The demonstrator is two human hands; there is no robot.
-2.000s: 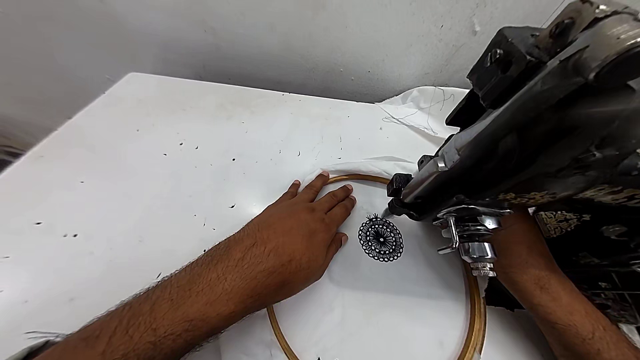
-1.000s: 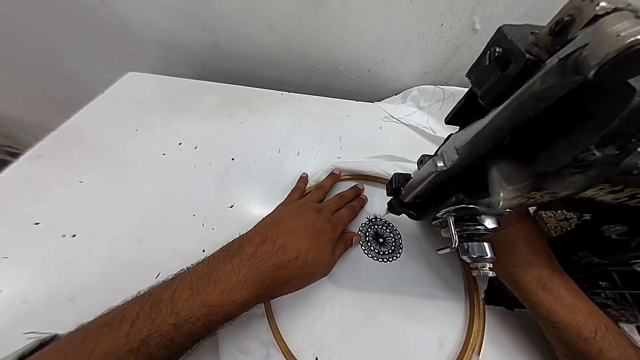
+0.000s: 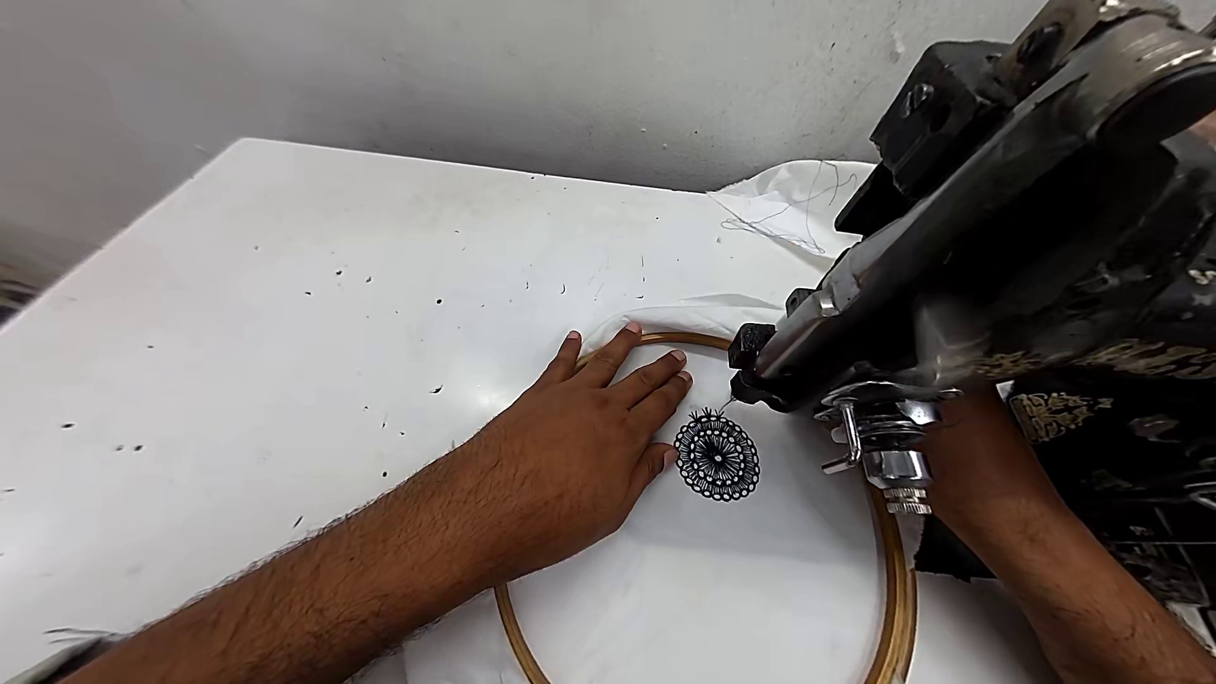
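White fabric [image 3: 722, 589] is stretched in a round wooden embroidery hoop [image 3: 893, 589] under the head of a black sewing machine [image 3: 1007, 247]. My left hand [image 3: 589, 437] lies flat with fingers spread over the fabric and the hoop's left rim, its thumb tip beside a round black embroidered motif [image 3: 717, 456]. A thread runs from the motif's top edge up to the machine's needle area. My right hand is mostly hidden behind the machine's chrome tension assembly [image 3: 888, 446]; the wrist [image 3: 969, 456] shows by the hoop's right side, and its fingers cannot be seen.
A white tabletop [image 3: 285, 361] with scattered dark thread bits spreads to the left. Bunched white cloth [image 3: 788, 204] with loose threads lies at the back, near a grey wall [image 3: 570, 76].
Over the two seconds my left hand has shifted slightly to the right on the fabric. The motif stays at nearly the same place beside the needle area.
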